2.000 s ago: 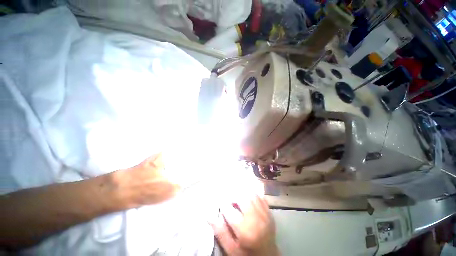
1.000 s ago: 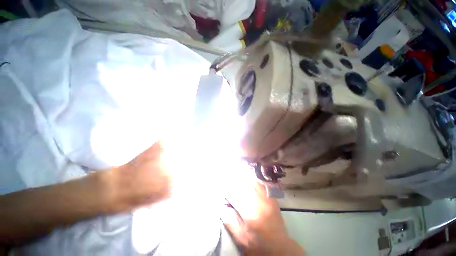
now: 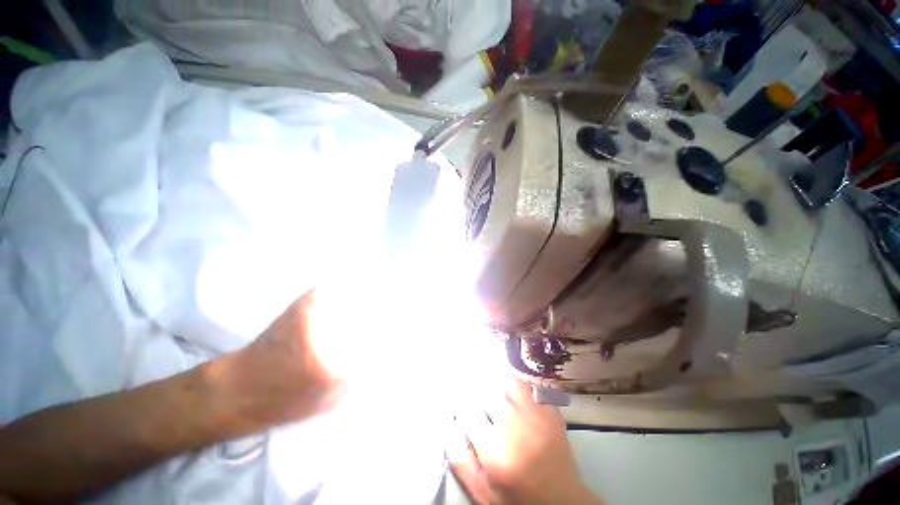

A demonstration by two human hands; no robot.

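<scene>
A large white garment (image 3: 109,207) lies spread left of and in front of the sewing machine head (image 3: 582,197). My left hand (image 3: 286,365) lies on the cloth at centre left, its fingers lost in the lamp's glare. My right hand (image 3: 518,439) lies at the bottom centre, just in front of the needle area, fingers on the cloth and partly washed out. The machine lamp (image 3: 412,192) shines very brightly beneath its bar. The presser foot and needle are hidden by glare. Whether either hand grips the cloth cannot be told.
The control panel (image 3: 821,468) is at the lower right on the machine bed (image 3: 671,464). Piled white cloth (image 3: 247,44) lies behind at the upper left. A spool with an orange top (image 3: 780,96) stands behind the machine at the upper right.
My right hand has shifted slightly right and lies nearer the bottom edge than two seconds ago. My left hand stays in nearly the same place. The view has shifted slightly.
</scene>
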